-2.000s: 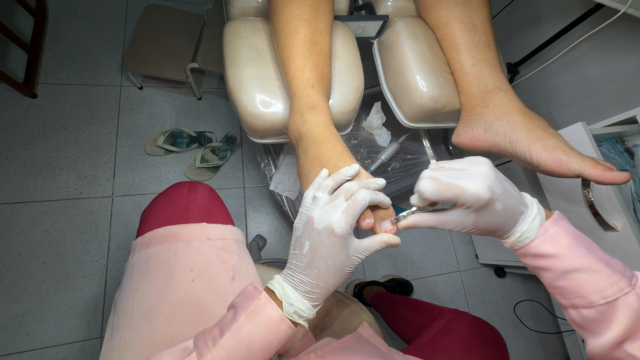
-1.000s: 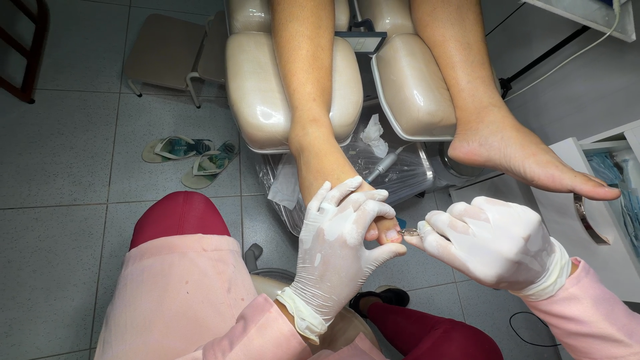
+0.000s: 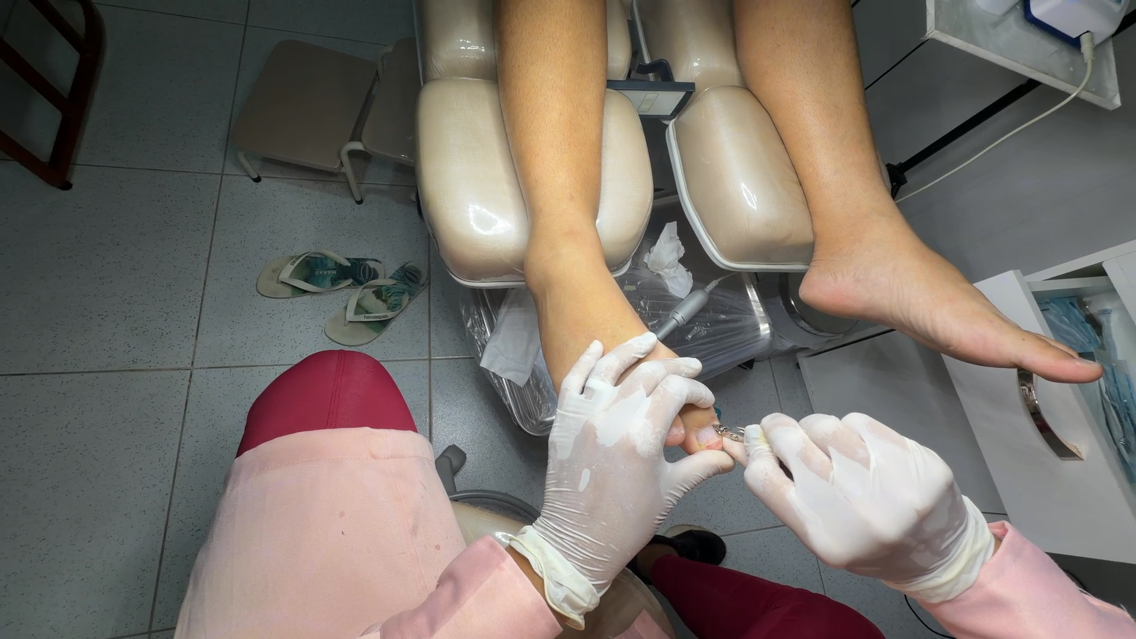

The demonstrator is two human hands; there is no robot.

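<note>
My left hand (image 3: 612, 444), in a white glove, is wrapped over the front of another person's foot (image 3: 590, 306), its thumb beside the big toe. White-gloved too, my right hand (image 3: 852, 497) grips a small metal nail nipper (image 3: 731, 433), mostly hidden in the fist. The tool's tip is at the edge of the big toenail (image 3: 708, 436); whether its jaws are apart I cannot tell. The person's other foot (image 3: 923, 284) extends past a padded leg rest, above and to the right of my right hand.
Beige leg rests (image 3: 461, 186) hold the legs. Beneath, a plastic-covered tray (image 3: 728, 328) carries a grey handpiece (image 3: 683, 312) and crumpled tissue (image 3: 667, 259). An open drawer (image 3: 1012, 444) stands right. Flip-flops (image 3: 377, 306) and a low chair (image 3: 302, 106) are at left.
My right hand has moved right and turned from its position two seconds ago, and the tool now meets the toe from the right. My left hand has stayed on the foot.
</note>
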